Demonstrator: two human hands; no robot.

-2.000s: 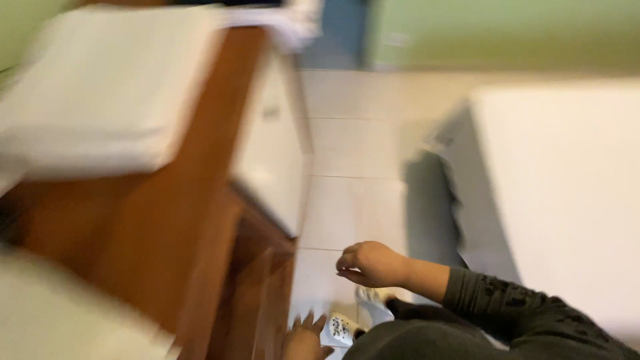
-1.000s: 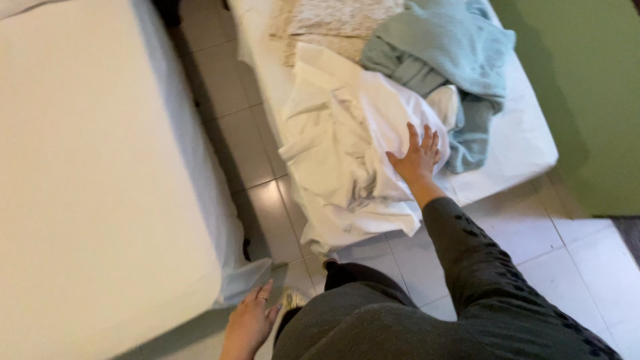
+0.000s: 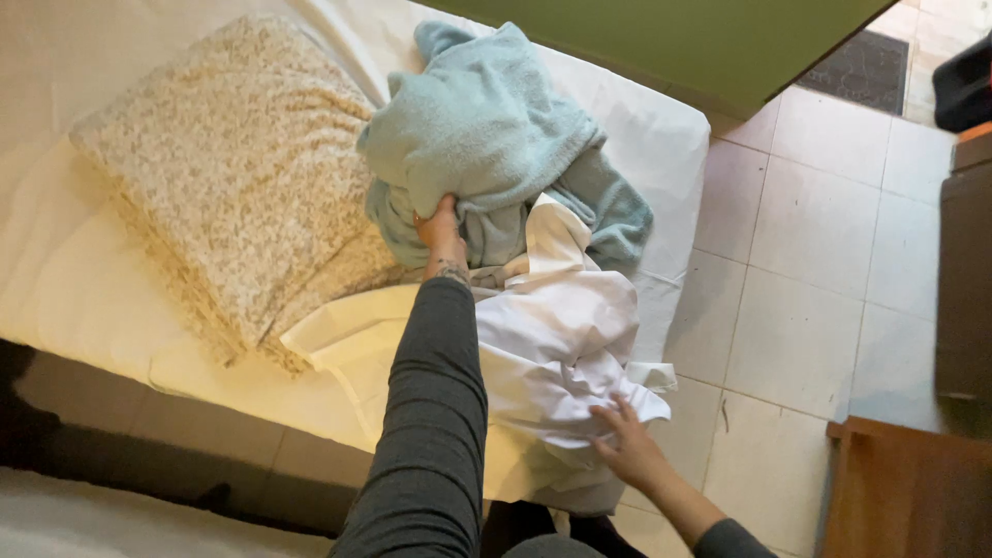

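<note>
Crumpled on the mattress of the bed (image 3: 651, 139) lies a light blue fleece blanket (image 3: 473, 132). My left hand (image 3: 444, 232) reaches in at its lower edge, the fingers partly under a fold and gripping the cloth. A rumpled white sheet (image 3: 558, 325) lies just below the blanket. My right hand (image 3: 629, 446) rests at the sheet's lower right edge, fingers spread; it does not appear to grip the cloth. To the left is a folded beige patterned bedspread (image 3: 232, 170), touching the blanket.
A green wall (image 3: 666, 39) runs behind the bed. Tiled floor (image 3: 798, 310) lies to the right, with a wooden piece of furniture (image 3: 907, 488) at the lower right and a dark mat (image 3: 860, 70) farther off. Another white-covered bed (image 3: 116, 519) edges the lower left.
The view has swung and closed in on the bed. My left hand, low and away from the bedding a second ago, is now at the blue blanket; my right hand is at the white sheet's lower edge.
</note>
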